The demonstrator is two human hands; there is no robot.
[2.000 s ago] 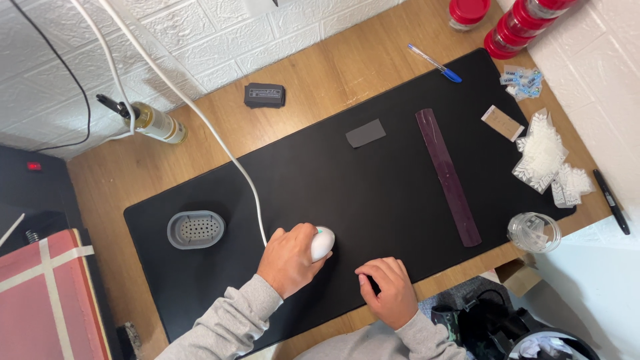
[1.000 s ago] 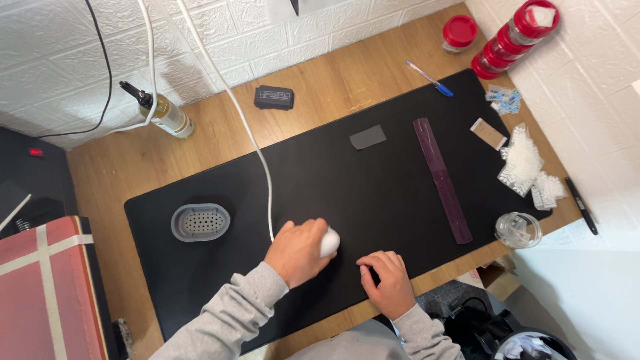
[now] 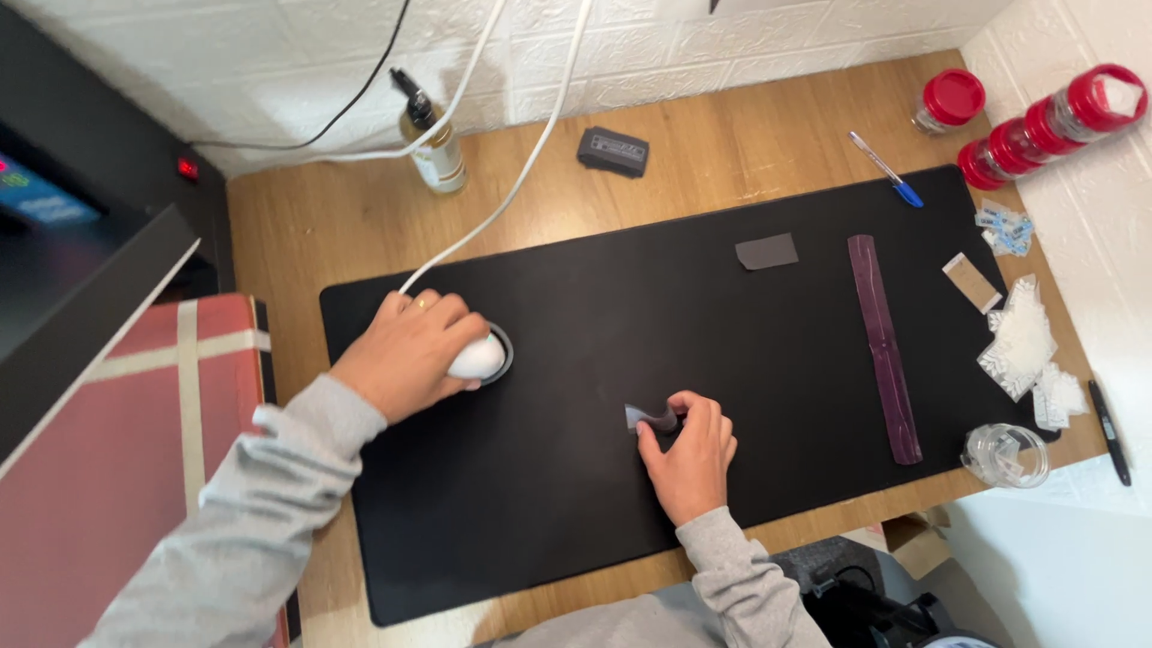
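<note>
My left hand [image 3: 409, 355] grips a white rounded handheld tool [image 3: 477, 356] with a white cord, held at the grey oval holder [image 3: 508, 346] on the black desk mat [image 3: 576, 504]. The hand and tool hide most of that holder. Right of it, my right hand [image 3: 691, 454] pinches a small curled dark strip [image 3: 654, 418] just over the mat. A flat dark grey rectangular piece [image 3: 767, 252] lies farther back on the mat. Near the right end is a long dark purple strip [image 3: 885, 349] with pale lines on it.
Behind the mat stand a pump bottle [image 3: 436, 148] and a dark block [image 3: 613, 152]. A blue pen [image 3: 886, 171], red-lidded jars [image 3: 1035, 135], white packets [image 3: 1019, 337], a glass jar [image 3: 1006, 455] and a black marker [image 3: 1109, 432] are at the right. The white cord [image 3: 531, 166] crosses the back edge.
My left hand has moved left with the white tool, from the mat to the grey holder. My right hand, seen without the curled strip before, now holds it. The view has shifted.
</note>
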